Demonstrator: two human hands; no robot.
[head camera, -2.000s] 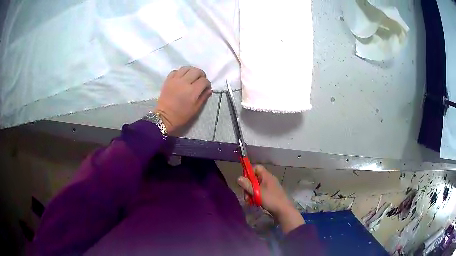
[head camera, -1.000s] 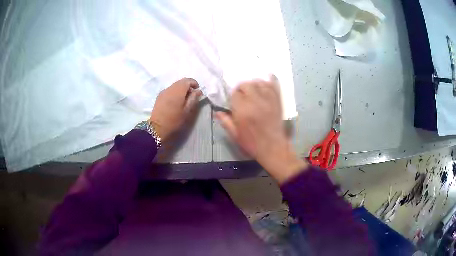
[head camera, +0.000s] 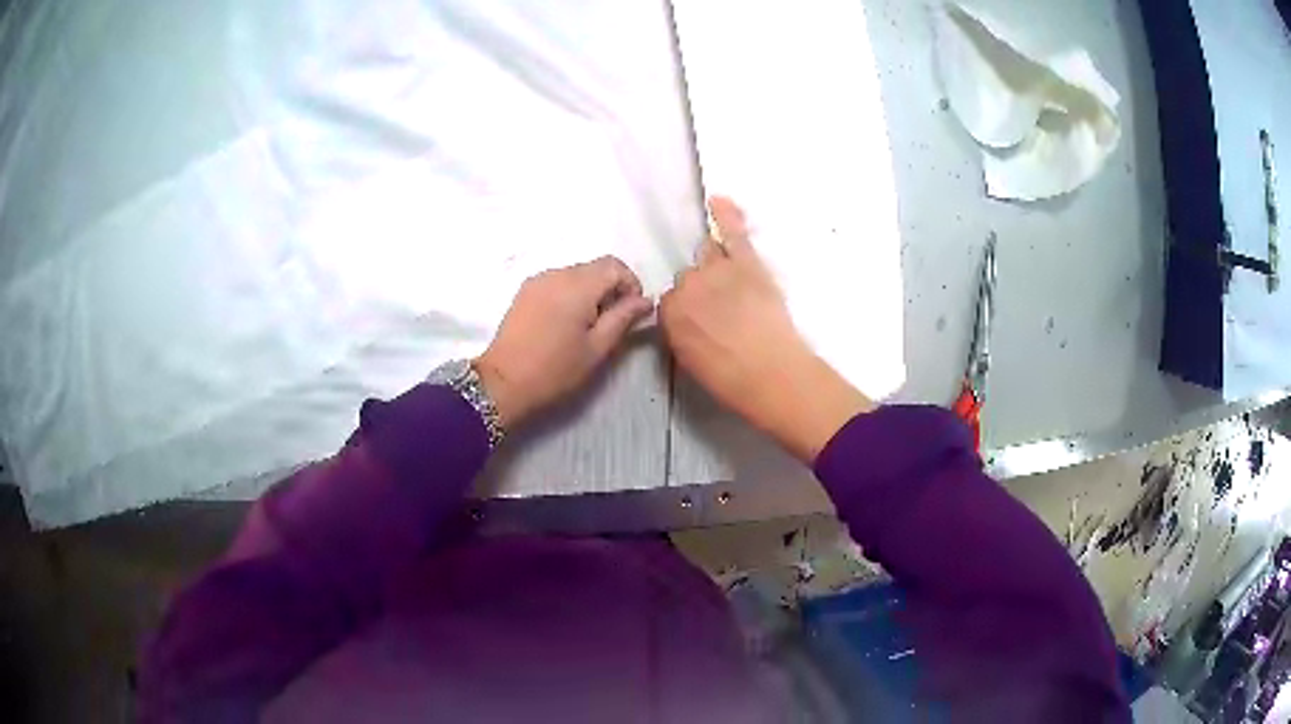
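The white fabric length (head camera: 354, 212) lies spread over the left and middle of the table. A narrower folded white strip (head camera: 807, 156) lies along its right side. My left hand (head camera: 559, 340) has bent fingers on the near edge of the fabric, pinching it. My right hand (head camera: 736, 318) is close beside it, fingers on the fabric edge where cloth and strip meet, index finger pointing up the strip's edge. The fabric under the fingertips is mostly hidden. The red-handled scissors (head camera: 983, 333) lie on the table right of my right hand, their handles partly hidden by my sleeve.
A crumpled cream-white piece (head camera: 1055, 135) lies on the table (head camera: 1048, 297) at the upper right. A dark purple fabric lay with white topping (head camera: 1260, 170) is at the far right. Below the table edge are a blue object (head camera: 864, 637) and scraps on the floor.
My right hand held the scissors, then released them onto the table and joined my left hand at the fabric edge. Since one second ago, my right index finger has extended along the strip's edge.
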